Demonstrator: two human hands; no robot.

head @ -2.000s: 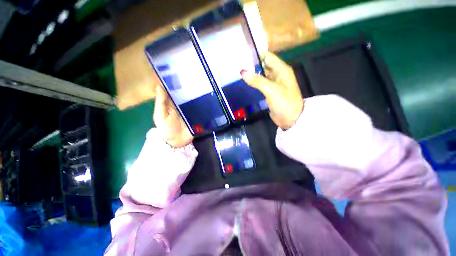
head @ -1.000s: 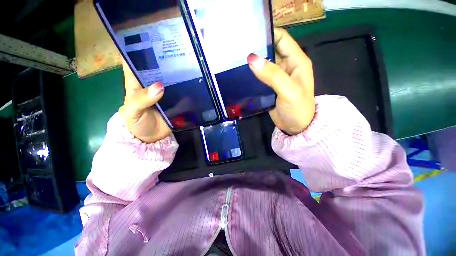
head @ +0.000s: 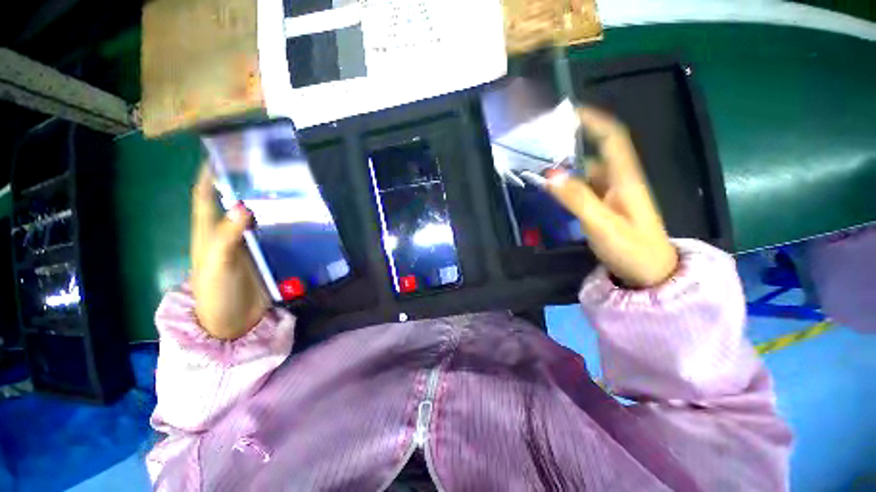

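Note:
My left hand point(head: 223, 259) holds a lit smartphone point(head: 293, 207) by its left edge, tilted over the left part of the black foam tray point(head: 351, 312). My right hand point(head: 620, 207) holds a second lit smartphone point(head: 533, 159) by its right edge, over the tray's right part; hand and phone are blurred. Whether these phones touch the tray I cannot tell. A third smartphone point(head: 413, 207) lies in the middle pocket between them, with red and pale buttons at its lower end.
A printed page point(head: 432, 48) with dark rectangles lies on a brown board point(head: 197, 67) behind the tray. Another black tray point(head: 658, 144) is at right on the green bench point(head: 797, 144). Stacked black trays point(head: 58, 279) and a metal post point(head: 67, 91) are at left.
The two held phones have moved apart and down towards the tray, one to each side. The middle phone and the printed page are now uncovered.

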